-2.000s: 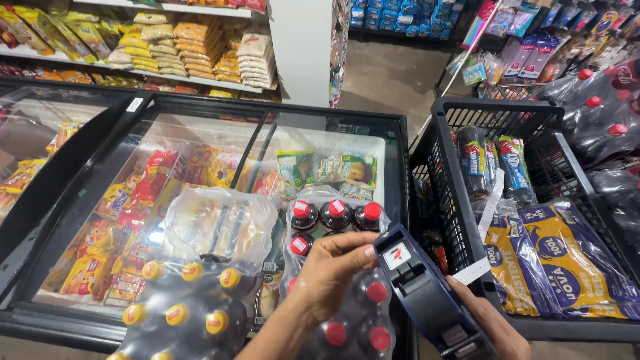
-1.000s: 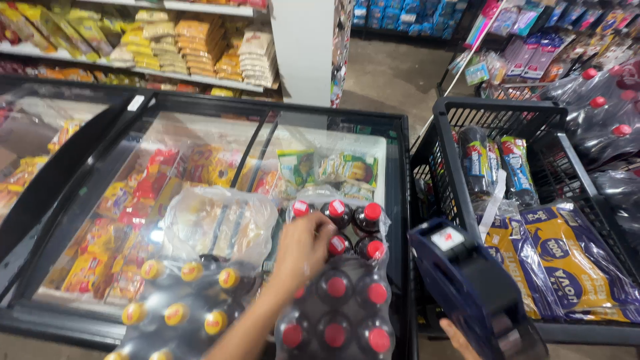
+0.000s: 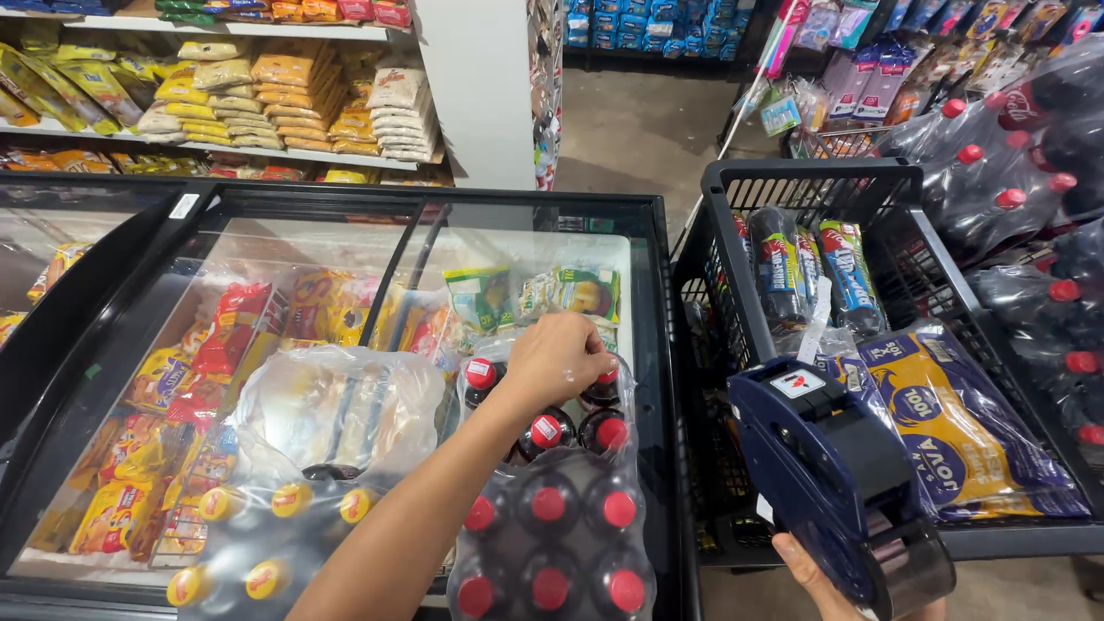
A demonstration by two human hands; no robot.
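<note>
My left hand (image 3: 561, 360) reaches over a shrink-wrapped pack of dark soda bottles with red caps (image 3: 549, 504), its fingertips at a cap in the far right part where the film is torn back. Whether a label is between the fingers cannot be seen. Small white stickers lie on some caps, such as the red cap (image 3: 546, 430). At the lower right, my right hand (image 3: 819, 573) holds a dark blue handheld label dispenser (image 3: 828, 466) from below; a white strip (image 3: 815, 323) shows just beyond it. Left of the red-capped pack is a pack with yellow caps (image 3: 263, 579), its film also torn back.
Both packs rest on the glass-topped chest freezer (image 3: 328, 207), with bagged food inside. A black basket cart (image 3: 940, 250) holding bottles and a purple-and-yellow package (image 3: 949, 414) stands at right. More wrapped soda packs (image 3: 1009, 164) lie beyond it. Shelves (image 3: 250, 26) with bagged goods line the back.
Two seconds ago my left hand was at the dispenser; it then moved left onto the red-capped bottles and is now at the pack's far right caps. More caps carry stickers than in the oldest frame.
</note>
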